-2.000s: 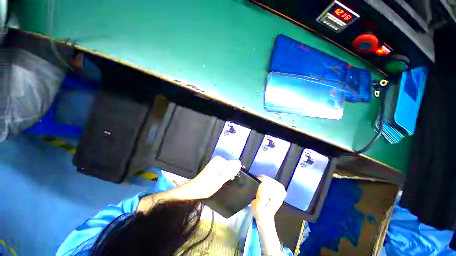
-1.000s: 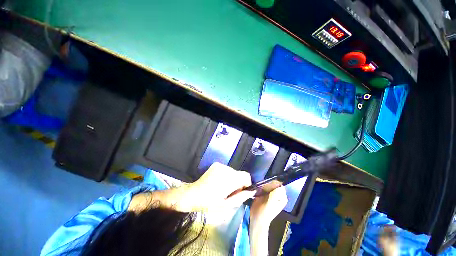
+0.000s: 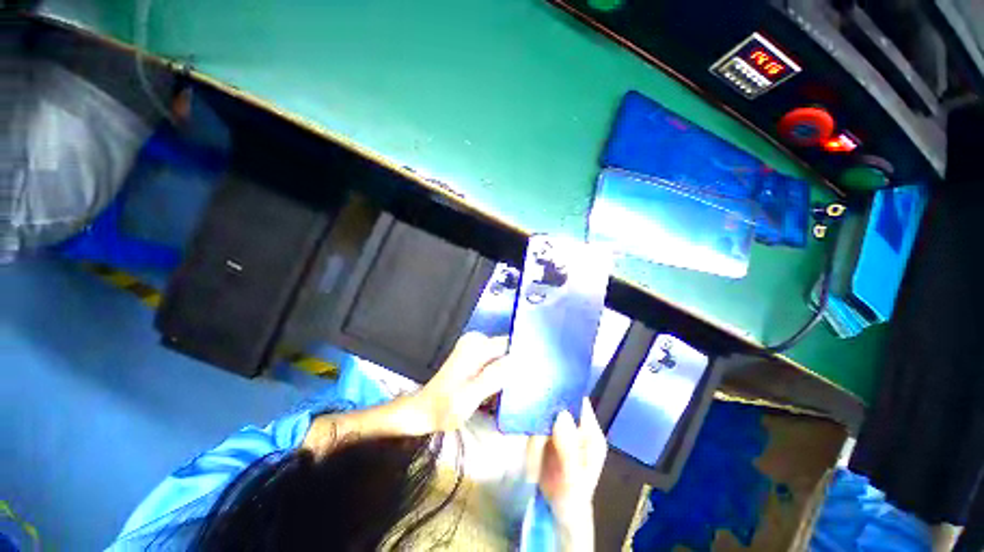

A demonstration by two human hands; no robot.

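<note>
My left hand (image 3: 466, 380) and my right hand (image 3: 572, 461) hold a glossy silver-blue back cover (image 3: 555, 334) above the foam tray, gripping its lower part at the left edge and bottom right corner. A dark camera-area pattern shows near its upper end. The black foam tray (image 3: 404, 291) lies below the bench edge. Similar silver-blue panels sit in its slots: one (image 3: 655, 399) at the right, and others partly hidden behind the held cover. I cannot tell whether a phone body is joined behind the held cover.
Blue translucent sheets (image 3: 678, 221) lie on the green bench (image 3: 453, 108). A light-blue stack (image 3: 887, 253) stands at the right beside a cable. The black press with its red timer display (image 3: 762, 63) is behind. A carton (image 3: 804, 447) with blue scraps is at lower right, a black case (image 3: 243, 275) at left.
The held piece, dark and then seen edge-on, now shows its glossy silver-blue face upright to the camera. The dark blurred thing beside it a second ago is gone from view.
</note>
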